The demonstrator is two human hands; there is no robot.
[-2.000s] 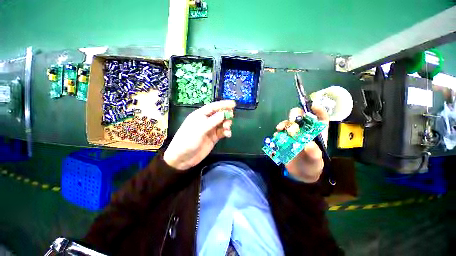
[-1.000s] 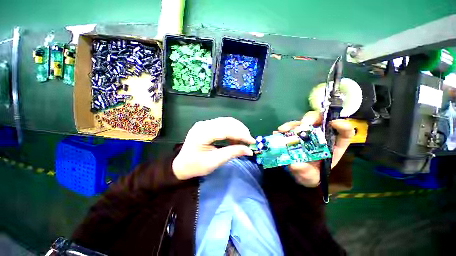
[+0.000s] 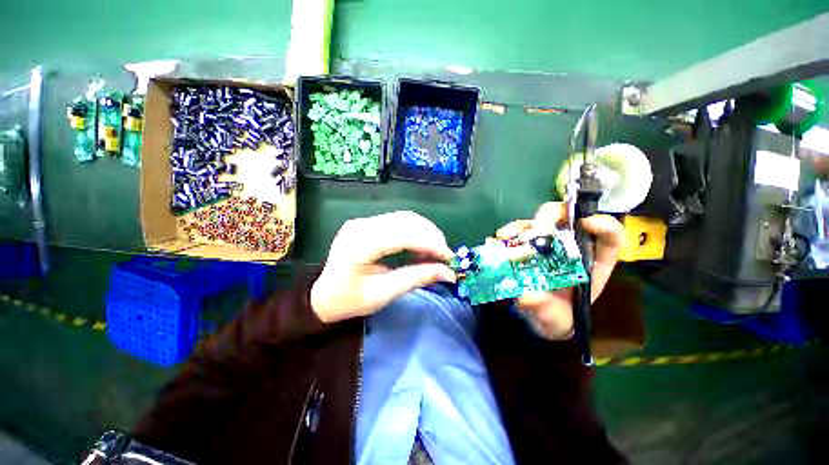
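A green circuit board [image 3: 523, 275] is held over my lap, its component side towards me. My right hand [image 3: 562, 300] grips the board's right part from below. The soldering iron [image 3: 586, 227], long and black, stands upright across the same hand, metal tip up, between the fingers. My left hand [image 3: 382, 268] has thumb and fingertips pinched at the board's left end, beside small dark parts with pale ends. Whether a green component is between these fingertips is hidden.
A carton [image 3: 156, 173] holds dark capacitors and copper-red pieces. Black bins of green [image 3: 345, 177] and blue pieces [image 3: 436, 179] stand beside it. A whitish tub [image 3: 634, 177], yellow block [image 3: 653, 238] and dark station [image 3: 741, 209] are right. Boards [image 3: 110, 136] lie far left; a blue stool [image 3: 150, 313] stands below.
My left hand, earlier away from the board with a small green piece, has moved right to the board's left end. The board has turned more level, and the iron stands more upright.
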